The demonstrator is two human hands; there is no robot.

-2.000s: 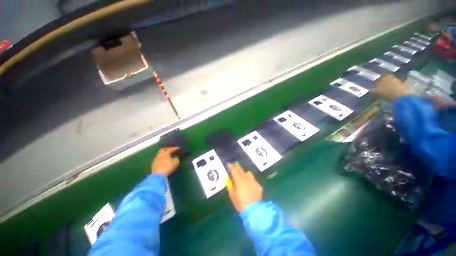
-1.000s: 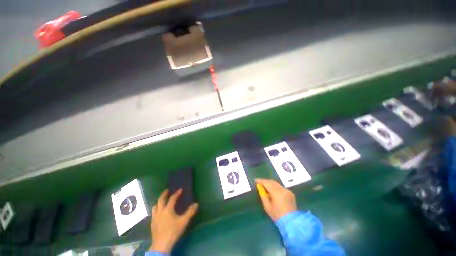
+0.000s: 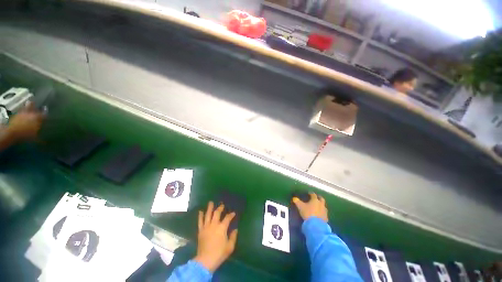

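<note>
My left hand [image 3: 216, 239] has its fingers spread at the near left side of a dark inner box [image 3: 233, 202] on the green belt and partly covers it; no firm grip shows. My right hand [image 3: 312, 209], with a yellow finger cot, has its fingertips closed on another dark inner box [image 3: 297, 216], mostly hidden by the hand and sleeve. A narrow white printed piece [image 3: 276, 227] lies between my hands. A sleeved box [image 3: 173, 190] with a round watch picture lies left of my left hand.
A loose sleeve stack [image 3: 104, 242] lies at the near left, beside a pale scrap [image 3: 166, 240]. Dark boxes [image 3: 126, 164] lie farther left, near another person's hand [image 3: 25, 125]. More white pieces [image 3: 378, 264] run right. A small open carton [image 3: 336, 117] is on the far wall.
The view has swung left, bringing the sleeve stack and another person's hand into view. My right hand has moved from beside a white piece to the dark box on its far right.
</note>
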